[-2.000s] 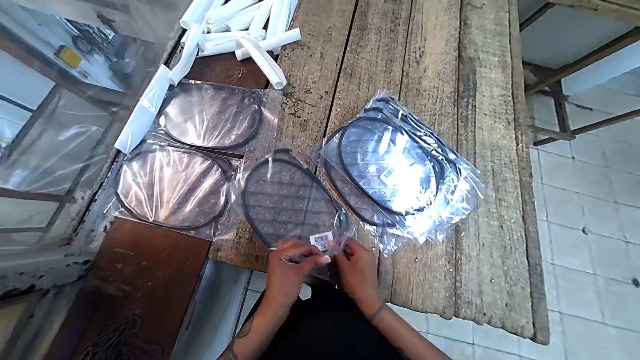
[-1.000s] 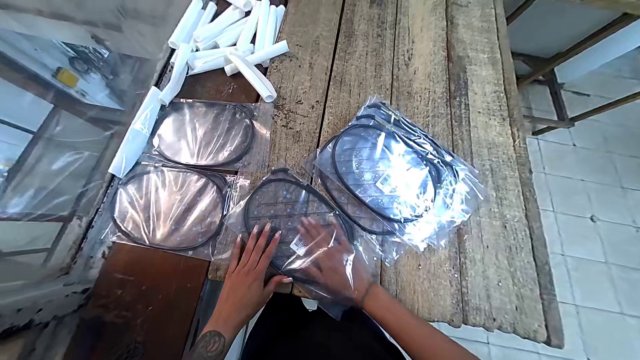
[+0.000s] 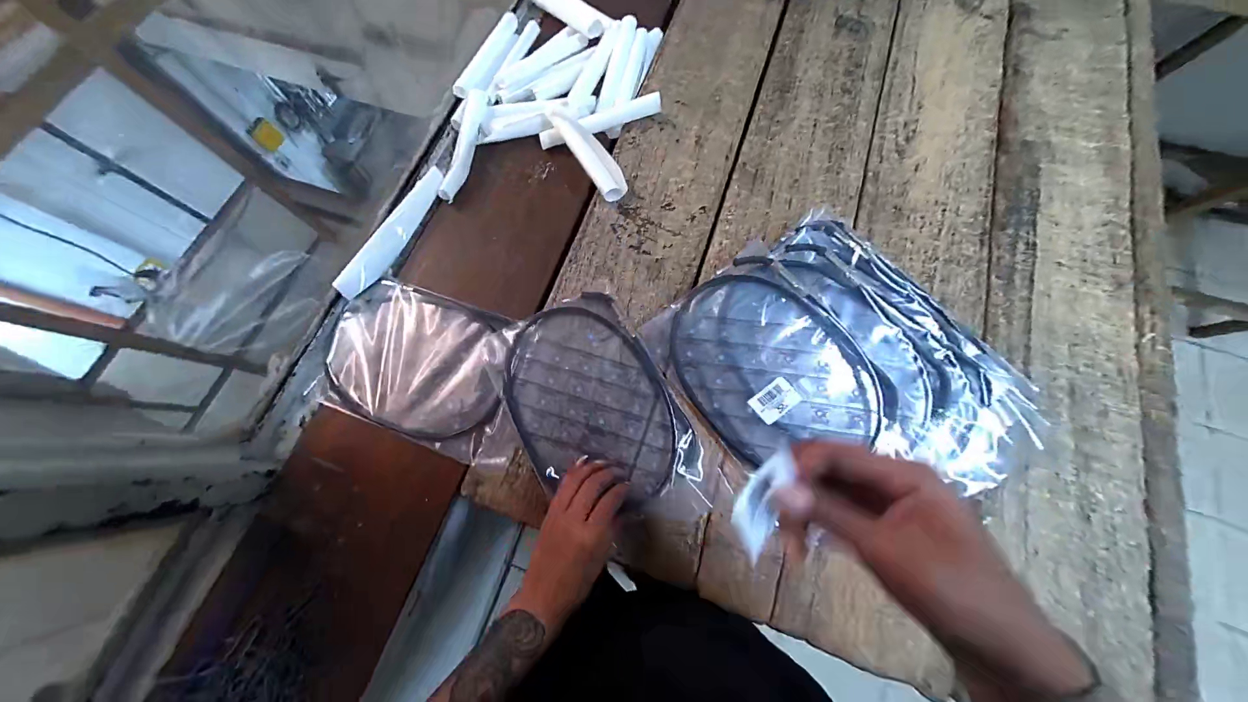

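Observation:
My left hand (image 3: 585,517) rests its fingertips on the lower edge of a clear plastic bag holding a dark coiled cable or hose (image 3: 590,390). Blurred by motion, my right hand (image 3: 868,507) pinches a small whitish label or slip (image 3: 760,502) above the table edge. Just beyond it lies a fanned stack of similar clear bags with dark coils (image 3: 838,341); the top one bears a white barcode sticker (image 3: 775,401). Another bagged coil (image 3: 414,361) is at the left, its side touching the bag under my left hand.
Several white tubes or rolls (image 3: 565,88) lie heaped at the top of the worn plank table (image 3: 916,146). One white roll (image 3: 388,234) lies along the left edge, beside a glass pane (image 3: 195,195). Tiled floor (image 3: 1214,448) shows at the right.
My right hand has lifted off the middle bag and moved right, holding a small slip. Two bagged coils lay apart at the left before; one lies there now. The stack's top bag now shows a barcode sticker.

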